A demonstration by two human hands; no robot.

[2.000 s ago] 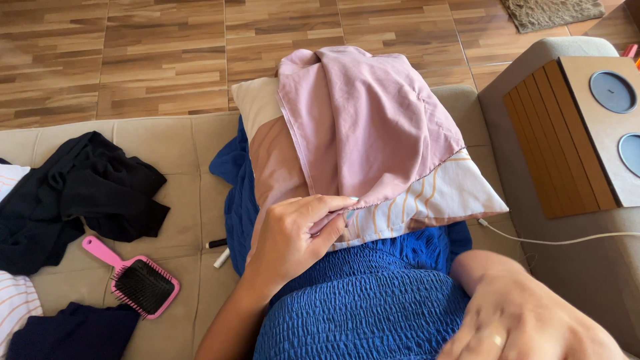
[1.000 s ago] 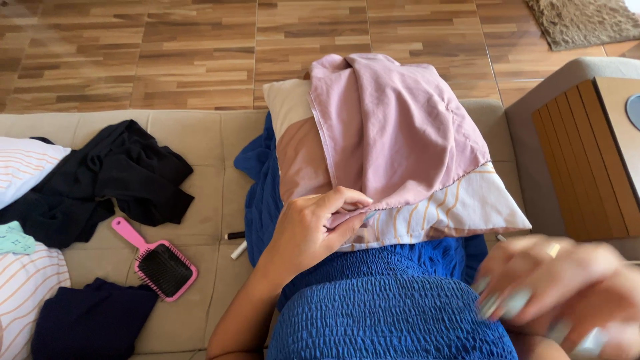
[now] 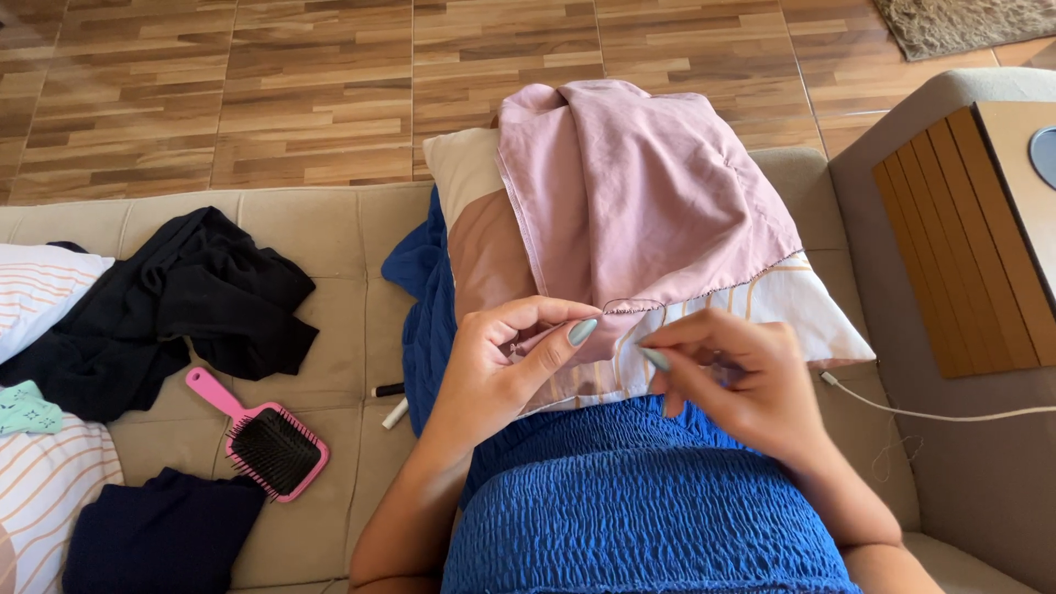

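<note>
A pink cloth (image 3: 652,190) with a dark stitched edge lies over a patterned pillow (image 3: 817,318) on my lap. My left hand (image 3: 520,355) pinches the cloth's lower edge between thumb and forefinger. A loop of dark thread (image 3: 631,304) lies along that edge, just right of my left fingertips. My right hand (image 3: 734,375) is beside it, thumb and forefinger close together over the pillow; whether they hold a needle or thread is too blurred to tell.
On the beige sofa (image 3: 330,462) at left lie a pink hairbrush (image 3: 276,450), a black garment (image 3: 214,305), a navy cloth (image 3: 161,532) and striped pillows (image 3: 49,487). A white cable (image 3: 940,415) crosses at right, below a wooden armrest tray (image 3: 965,256). Two pens or similar sticks (image 3: 396,412) lie near the blue fabric.
My right hand has moved from the lower right to the cloth's edge beside my left hand. My left hand keeps its pinch on the cloth.
</note>
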